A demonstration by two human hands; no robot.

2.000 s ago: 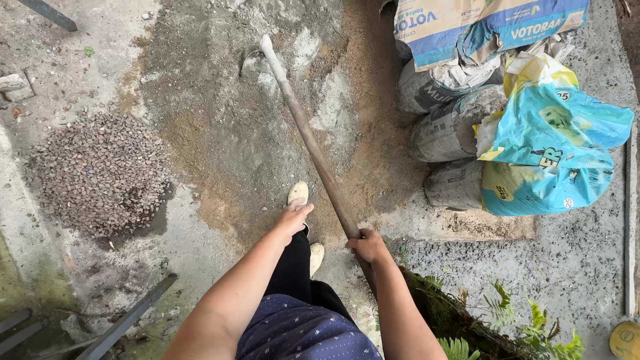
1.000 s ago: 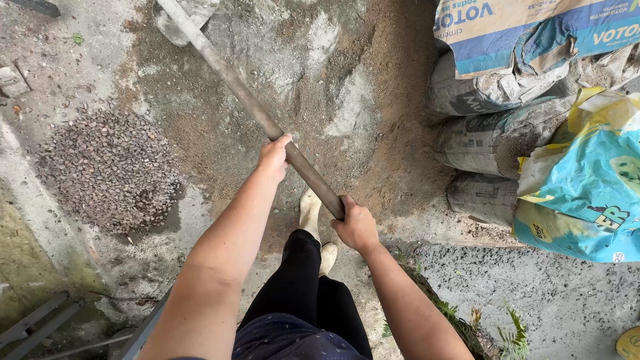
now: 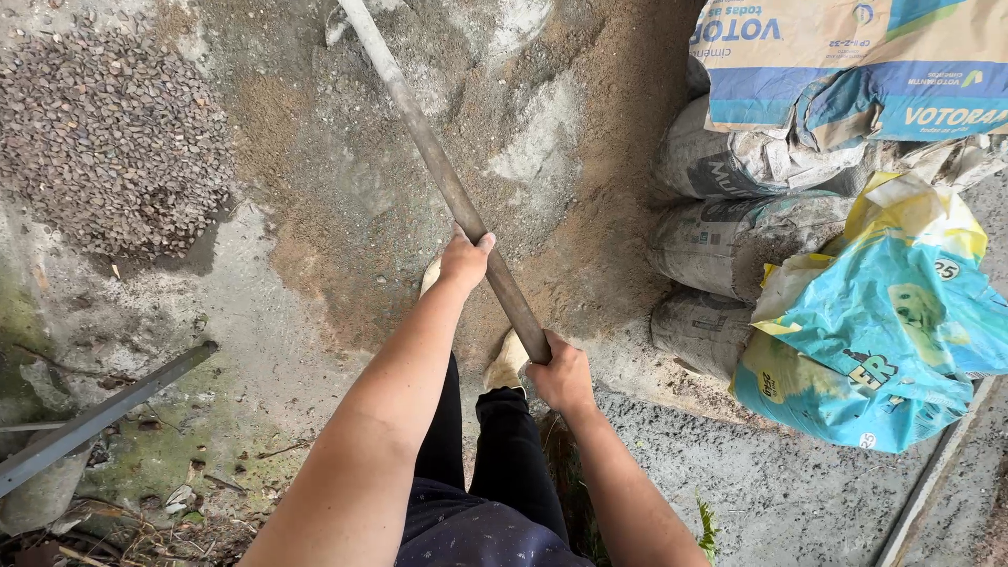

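Note:
A long wooden tool handle [image 3: 445,169] slants from the top of the view down to the right, with a pale upper part; the tool's head is mostly cut off at the top edge. My left hand [image 3: 465,258] is closed around the middle of the handle. Near its lower end, my right hand [image 3: 562,370] grips the same handle. Beneath it, a spread of grey and brown sand and cement mix [image 3: 346,173] covers the ground.
A gravel pile [image 3: 110,134] lies at upper left, above a metal bar [image 3: 110,417]. Stacked cement bags [image 3: 701,244], a torn paper cement bag [image 3: 866,71] and a blue plastic sack [image 3: 882,315] are at right. My shoes [image 3: 508,364] stand at the mix's near edge.
My left hand, off the handle's middle two seconds ago, now holds it. Since then the handle has swung further leftward at its top, then back slightly. The view has shifted.

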